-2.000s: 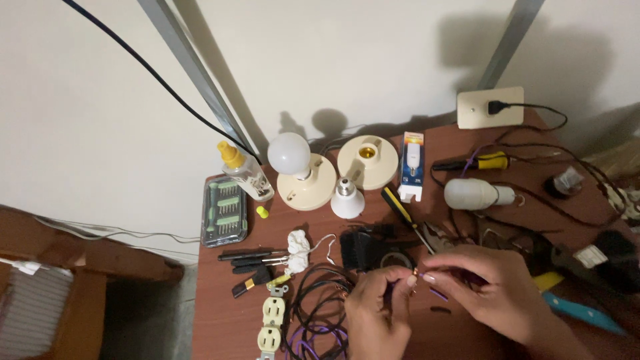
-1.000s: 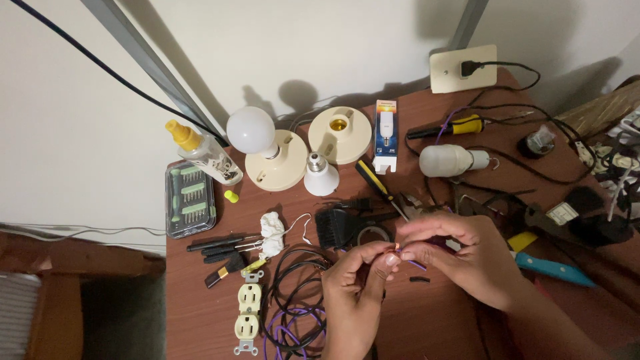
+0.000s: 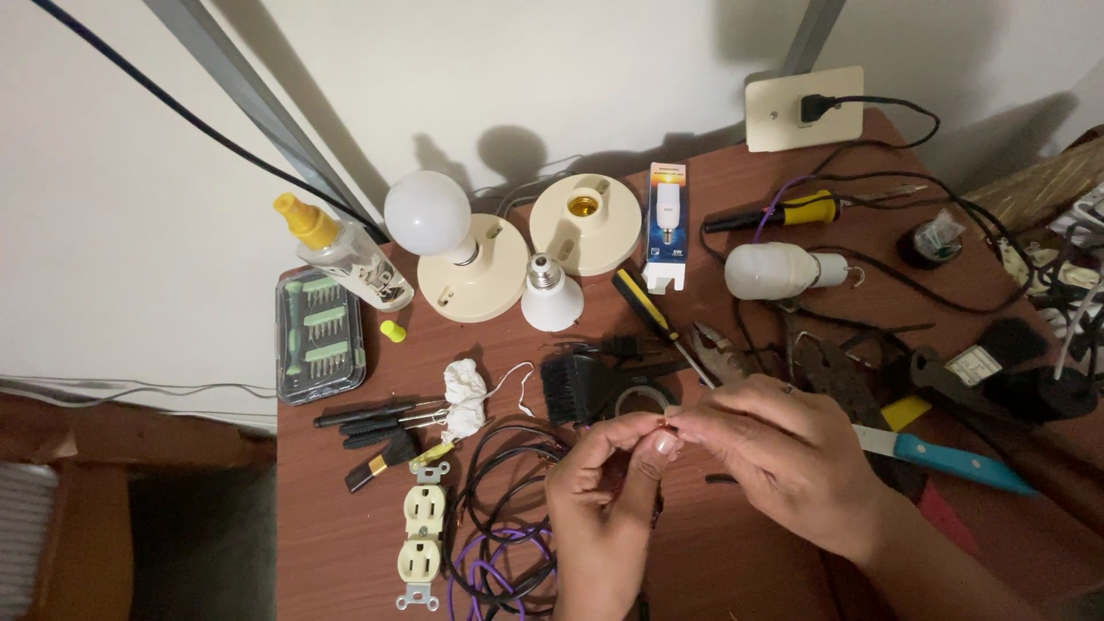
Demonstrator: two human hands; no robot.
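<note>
My left hand [image 3: 617, 492] pinches a small piece of copper wire [image 3: 666, 424] between thumb and forefinger, low and right of the table's middle. The fingertips of my right hand [image 3: 776, 457] close on the same wire from the right. Most of the wire is hidden by the fingers. Coils of black and purple wire [image 3: 492, 552] lie left of my left hand, beside a duplex receptacle [image 3: 422, 535]. Above my hands are a black brush [image 3: 573, 388], a roll of tape [image 3: 642, 399], a yellow-black screwdriver [image 3: 642, 302] and pliers [image 3: 720, 349].
Along the back stand a lampholder with a bulb [image 3: 429, 211], another lampholder [image 3: 586, 224], a loose bulb [image 3: 552, 297], a bulb box [image 3: 667, 224] and a spray bottle [image 3: 345, 254]. A soldering iron [image 3: 776, 214] and blue-handled knife [image 3: 962, 463] lie right; a bit set [image 3: 321, 336] lies left.
Both hands stay together, with the fingertips moved slightly around the wire. The short purple piece seen by the right fingers earlier no longer shows.
</note>
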